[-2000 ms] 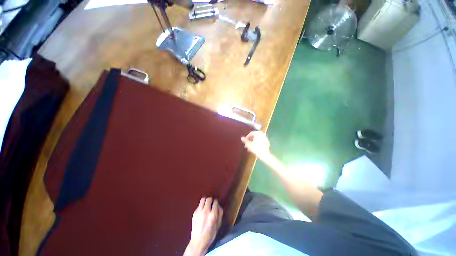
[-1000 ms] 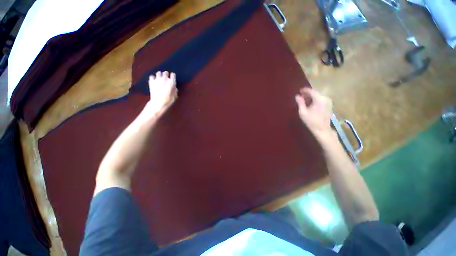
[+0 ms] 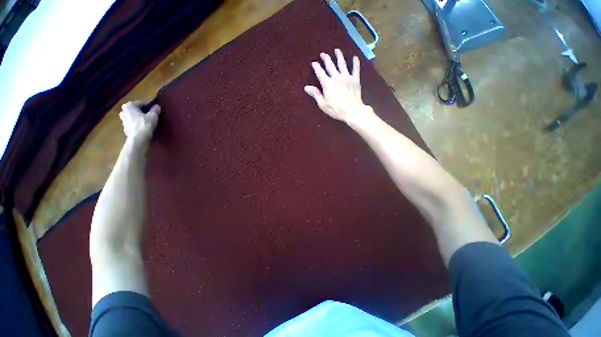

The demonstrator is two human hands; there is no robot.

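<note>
A maroon fabric panel (image 3: pixel 263 171) lies flat on the brown wooden table, its top ply fully maroon. My left hand (image 3: pixel 140 120) is at the panel's far left edge, fingers closed on the fabric edge, where a bit of dark underside shows. My right hand (image 3: pixel 337 89) lies palm down with spread fingers on the panel near its right edge, holding nothing. One silver clamp or weight (image 3: pixel 359 33) with a raised handle sits at the panel's upper right edge. Another (image 3: pixel 494 218) is at the lower right, partly hidden behind my right forearm.
A folded dark maroon pile (image 3: pixel 99 72) lies upper left beside white paper (image 3: pixel 49 49). Black scissors (image 3: pixel 455 85) lie by a grey metal base plate (image 3: pixel 471 26). A dark hand tool (image 3: pixel 572 99) lies on the table (image 3: pixel 514 145) at right. Green floor shows lower right.
The dark navy folded-over strip is gone from view, and maroon now covers that area. My left hand has moved left to the panel edge. My right hand has moved up and left, fingers spread.
</note>
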